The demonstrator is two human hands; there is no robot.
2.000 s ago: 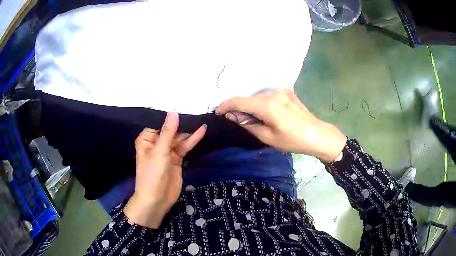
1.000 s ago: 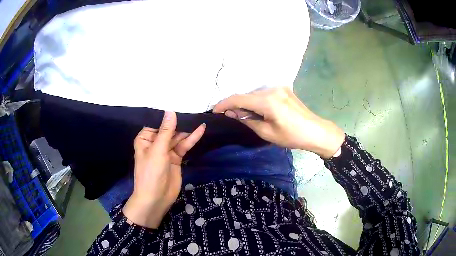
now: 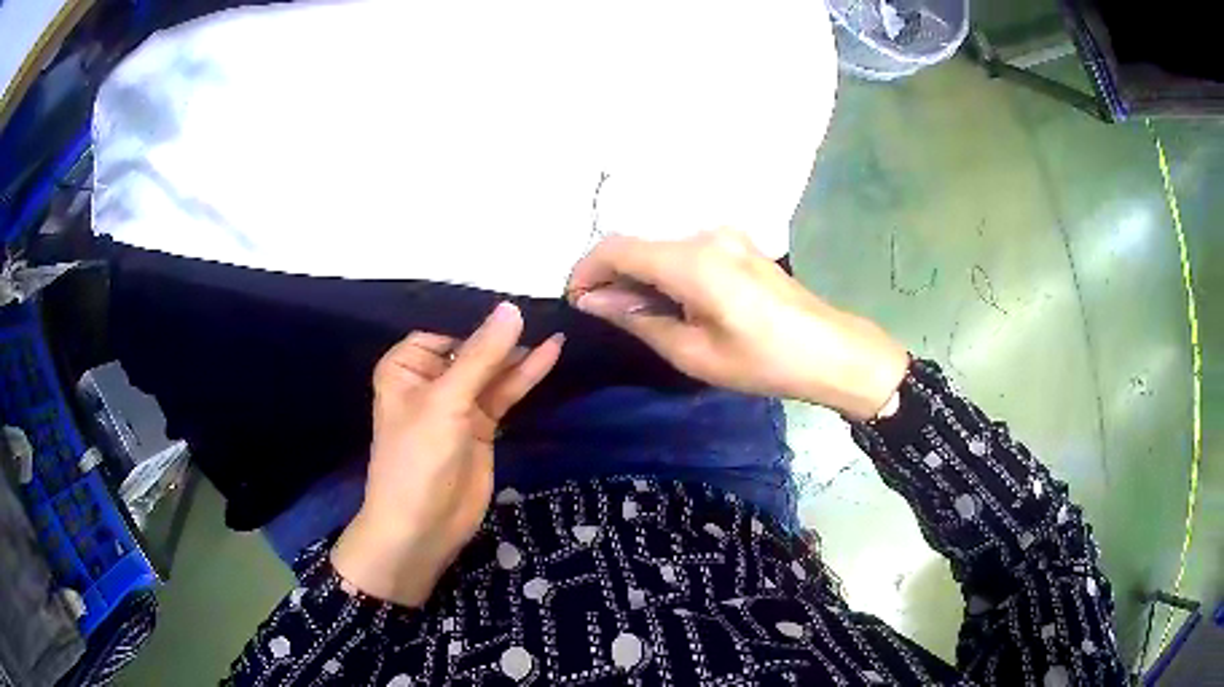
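A white lining (image 3: 443, 148) lies over a dark garment (image 3: 255, 389) across the lap. My left hand (image 3: 443, 430) lies on the dark cloth below the lining's edge, its thumb and fingers pinching the dark hem edge (image 3: 530, 320). My right hand (image 3: 732, 309) is at the seam just right of it, thumb and index finger closed together. The needle between them is too small to make out. A dark, partly silvery tool, perhaps snips (image 3: 654, 303), is tucked in my right palm. A fine dark thread (image 3: 599, 201) curls over the lining above the right fingertips.
A clear bin (image 3: 902, 34) with white scraps stands at the top right. Blue crates (image 3: 67, 470) with grey cloth are at the left. The green floor (image 3: 993, 322) has thread scraps and a yellow line. A dark piece of furniture is at the upper right corner.
My left hand has moved slightly right along the edge, nearer my right hand. My right fingertips have shifted slightly. The person's dark-clad legs or feet at the far right have left the view.
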